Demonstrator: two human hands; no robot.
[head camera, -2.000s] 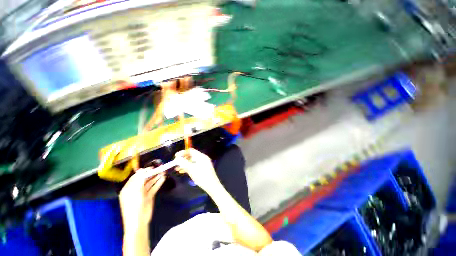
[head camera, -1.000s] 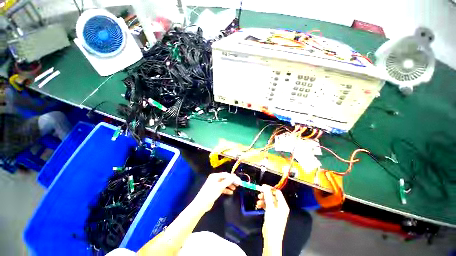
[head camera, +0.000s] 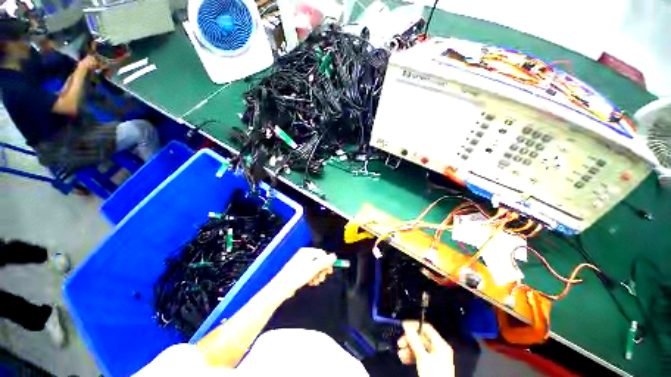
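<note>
My left hand (head camera: 313, 266) is closed on a cable end with a green-and-white label (head camera: 341, 263), just right of the large blue bin. My right hand (head camera: 427, 346) is lower and to the right, pinching a small dark cable connector (head camera: 424, 300) that points up. The two hands are apart. The yellow-orange test fixture (head camera: 434, 254) runs along the bench edge above them, with orange test leads (head camera: 570, 280) and crumpled white paper (head camera: 489, 239). Whether a cable joins the two held ends cannot be told.
The large blue bin (head camera: 110, 272) holds black cables. A small blue bin (head camera: 377, 287) is under the fixture. A cable pile (head camera: 324, 96), beige tester (head camera: 441, 121) and fan (head camera: 224, 37) stand on the green bench. A seated person (head camera: 62, 110) is at left.
My hands have moved apart; earlier they held the green-labelled piece between them. My right hand is now lower with a dark connector. The view has turned left, showing the seated person.
</note>
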